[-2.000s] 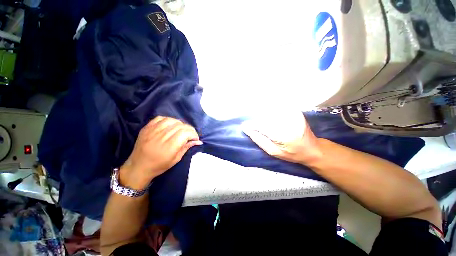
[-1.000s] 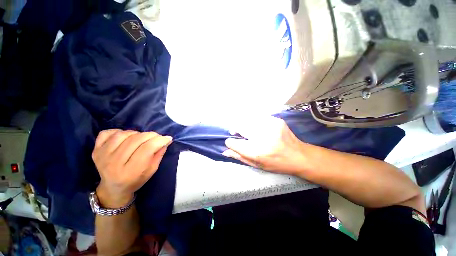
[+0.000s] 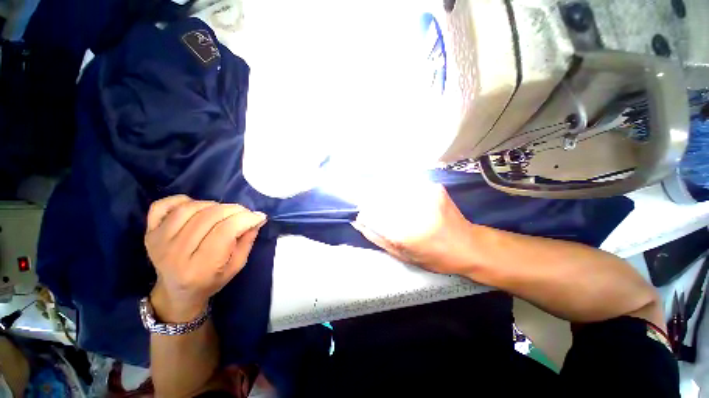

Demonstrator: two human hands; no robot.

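The navy garment (image 3: 163,148) lies over the white table's left part, with a small dark label near its neck. A narrow folded part of it runs taut between my hands and on under the machine head to the right. My left hand (image 3: 204,247) pinches the cloth at its fingertips. My right hand (image 3: 416,229) holds the fold beside the cream sewing machine (image 3: 536,85); its fingers are washed out by glare. The presser foot and needle are hidden by glare and the machine head.
The white table edge (image 3: 373,299) runs in front of me. A dark flat object (image 3: 675,253) and dark-handled snips (image 3: 679,315) lie at right. A second machine with a red switch (image 3: 24,264) stands at left. Patterned cloth is at lower left.
The view has shifted so that the garment and hands sit further left and the snips show. Both hands keep hold; the cloth between them is now folded narrower.
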